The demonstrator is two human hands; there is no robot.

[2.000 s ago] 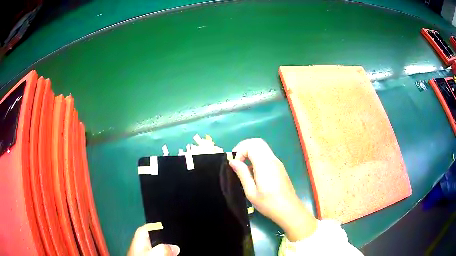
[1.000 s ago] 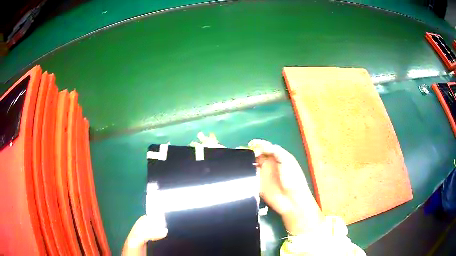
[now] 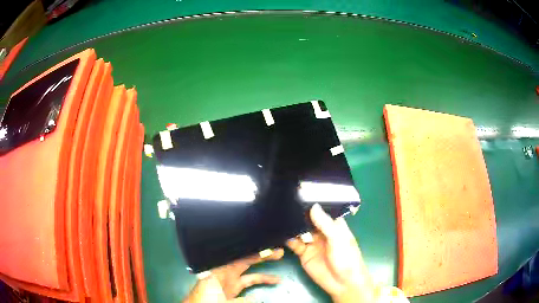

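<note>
A glossy black display panel is held tilted over the bench, with its long side across the view. Pale yellow tape tabs sit along its far edge, and more show at the far right corner, the right edge, the left side and the near edge. My right hand grips the near edge toward the right corner, thumb on the black face. My left hand is under the near edge, partly cut off by the frame bottom; its fingers are spread and partly hidden by the panel, so its hold is unclear.
A stack of orange-red foam trays stands at the left, its outer tray holding a black panel. A plain orange foam sheet lies at the right on the green mat. Something brown stands at the far left corner.
The panel has turned from upright to sideways and moved up in view. My right hand has moved from its top right corner to the near edge. The view has shifted, showing more of the foam stack.
</note>
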